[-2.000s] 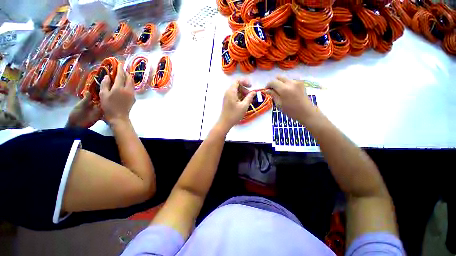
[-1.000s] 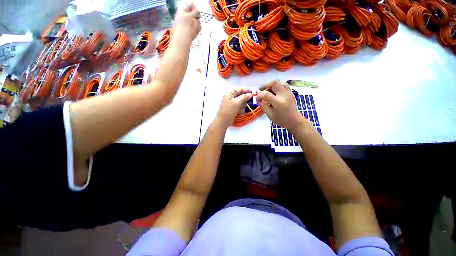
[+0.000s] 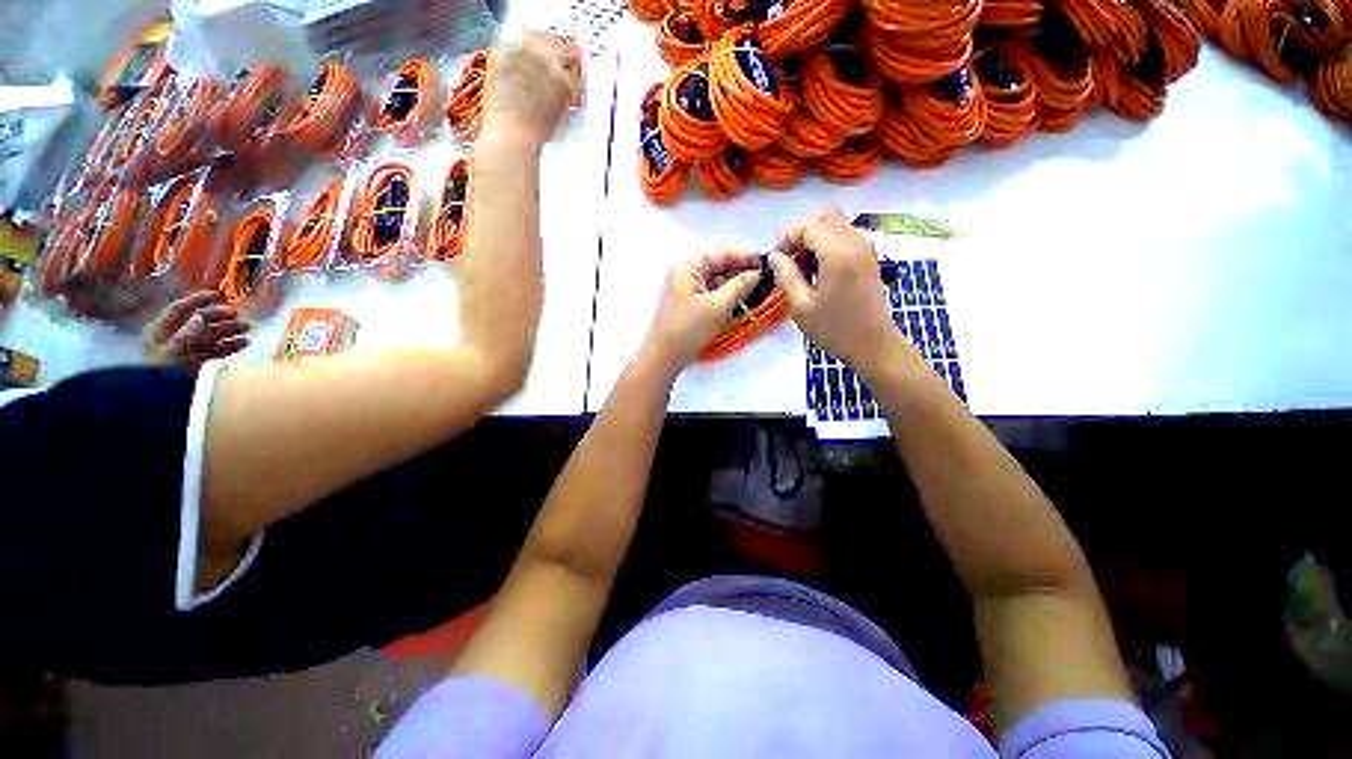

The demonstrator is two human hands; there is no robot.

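An orange coiled cable with a black connector in its middle lies on the white table in front of me. My left hand holds the coil at its left and upper side. My right hand has its fingertips at the black connector, close to my left fingertips. Whether a label is between the fingers cannot be made out. The label sheet with rows of dark strips lies partly under my right hand, at the table's front edge.
A large pile of orange coils stands at the back. A yellow-green strip lies behind the label sheet. At left, a neighbour's arm reaches over rows of bagged coils. A small orange-and-white card lies near that person.
The white piece seen at my fingertips earlier no longer shows; the black connector does. My hands stay close together. The neighbour's hands have parted, one reaching back, and an orange-and-white card now shows.
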